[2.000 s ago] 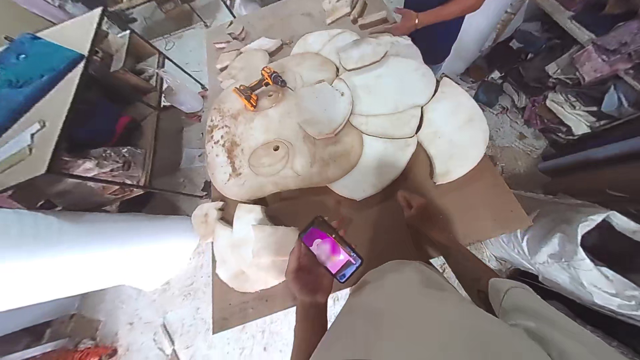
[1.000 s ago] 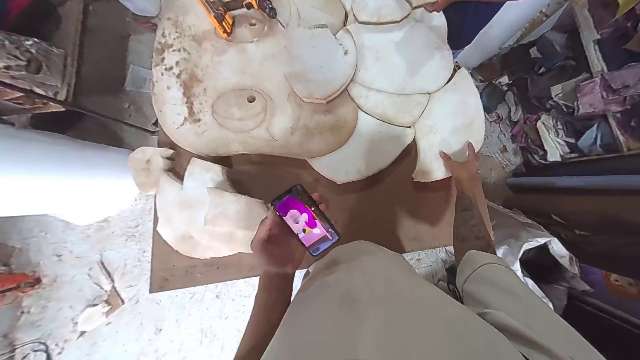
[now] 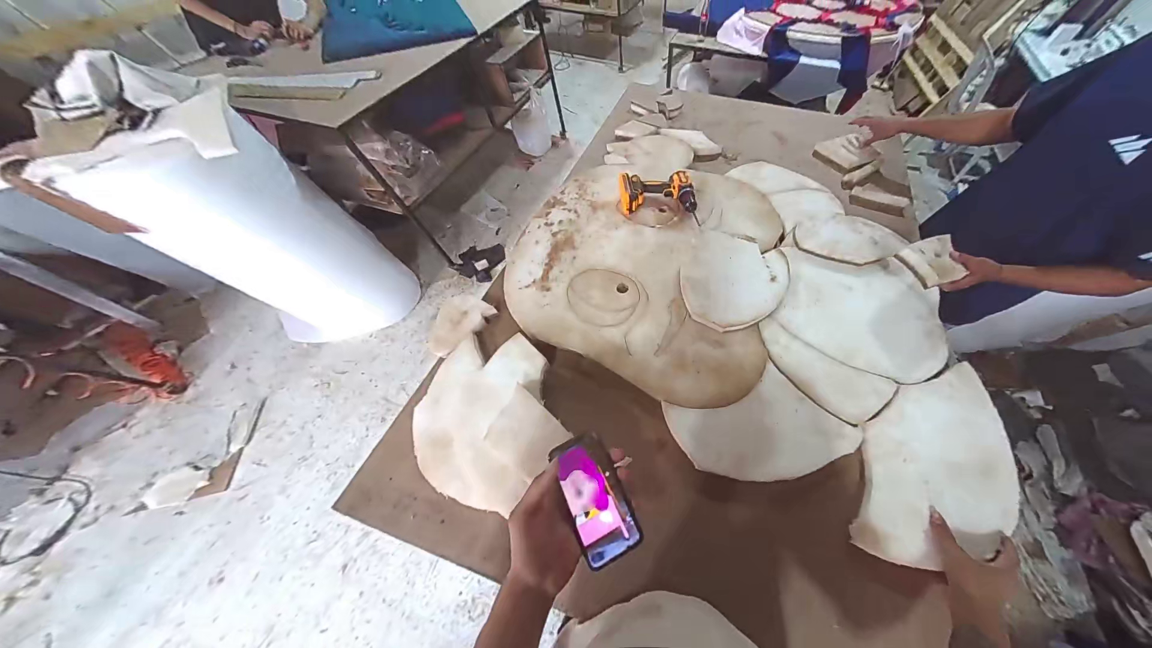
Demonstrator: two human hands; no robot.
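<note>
My left hand (image 3: 545,531) holds a smartphone (image 3: 596,500) with a pink and purple picture on its screen, above the near part of a brown board (image 3: 711,513). At the lower right, my right hand (image 3: 976,567) touches the lower edge of a cream foam-like piece (image 3: 954,459), thumb and fingers spread over it. Overlapping rounded cream pieces (image 3: 855,306) lie beside a large rounded slab (image 3: 621,288) with a carved oval eye. An orange and black cordless drill (image 3: 659,193) rests on the slab. Left of it lies another cream piece (image 3: 477,432).
At the right, a person in dark blue (image 3: 1053,180) has one hand on a small cream piece (image 3: 933,261) and the other by small blocks (image 3: 843,153). A white roll (image 3: 270,225) stands left. Behind it is a worktable (image 3: 360,99), another person's hands at its far end.
My right hand has come onto the right-hand cream piece, from over the board two seconds ago. The phone stays in my left hand. The view has tilted up and shows more of the room.
</note>
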